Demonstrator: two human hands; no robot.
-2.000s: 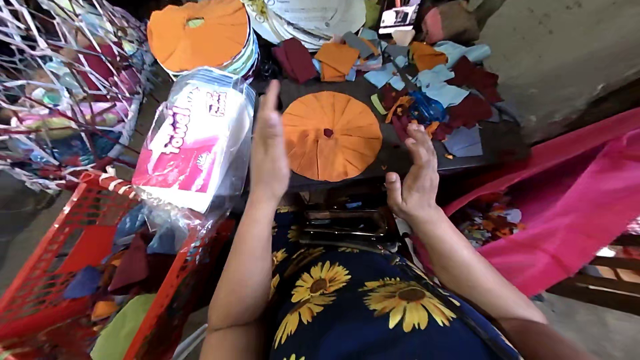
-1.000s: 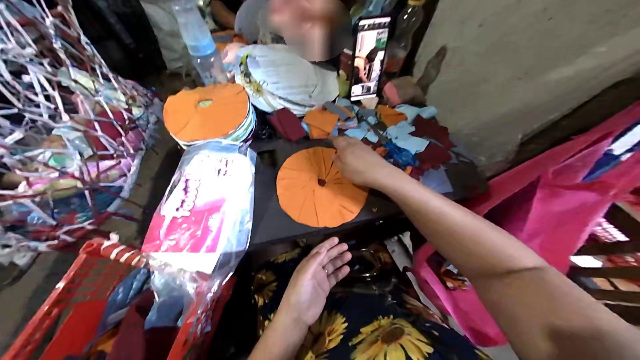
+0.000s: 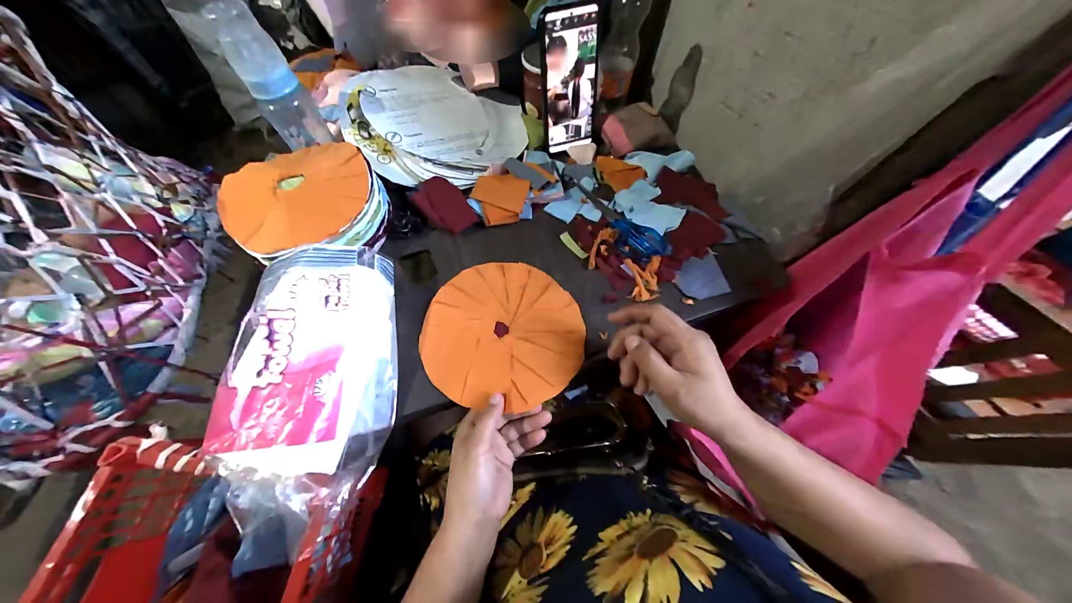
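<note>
A round orange fabric disc (image 3: pixel 502 368) with radial folds and a small dark red centre overhangs the front edge of the dark table. My left hand (image 3: pixel 494 452) grips its bottom rim, thumb on top and fingers beneath. To the right of the disc, my right hand (image 3: pixel 670 364) hangs with curled fingers and nothing visible in it. Behind the disc lie fabric scraps (image 3: pixel 649 213) in orange, light blue and dark red, with a blue shiny bundle (image 3: pixel 638 240) among them. A stack of round pieces topped with orange (image 3: pixel 306 205) stands at the back left.
A plastic-wrapped towel pack (image 3: pixel 301 368) lies left, above a red plastic basket (image 3: pixel 117 502). Behind are printed paper rounds (image 3: pixel 435 117), a water bottle (image 3: pixel 268 79) and an upright phone (image 3: pixel 571 79). A woven-strip basket (image 3: pixel 100 251) stands far left; pink cloth (image 3: pixel 904 310) hangs right.
My right hand has moved from the disc's upper edge to the right of the disc, near the table's front. My left hand, open below the disc a second ago, now holds its bottom rim.
</note>
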